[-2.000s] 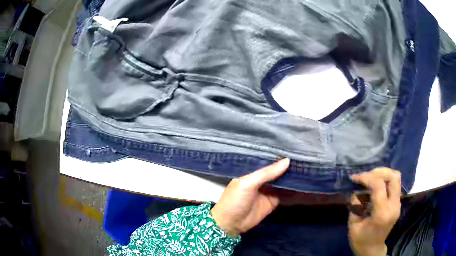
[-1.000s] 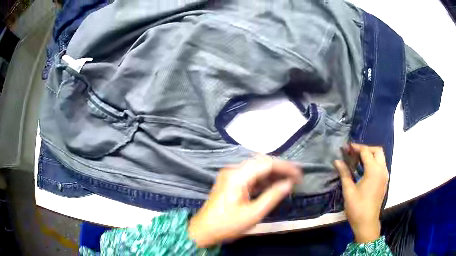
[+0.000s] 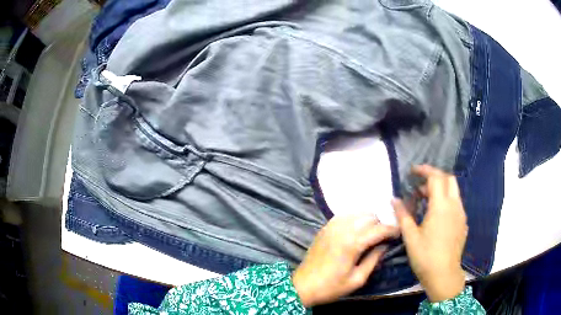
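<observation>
A denim jacket, grey side up, lies spread in front of me with its dark blue front strip at the right. Its armhole is edged in dark blue and shows white table through it. My left hand is at the near edge of the armhole, fingers bent on the cloth and pinching it. My right hand is just right of the armhole with thumb and fingers apart, thumb tip near the left fingers. Snips cannot be made out. A rounded pocket bag and white label show at the left.
The white table has a curved near edge. Dark blue denim lies at the back left. A cuff sticks out at the right. A large pale bin stands at the left, and a blue bin is below the table.
The jacket first shifted left and nearer me, then slightly right. My left hand moved from the hem to the armhole edge. My right hand moved up from the hem corner. The armhole is now narrower.
</observation>
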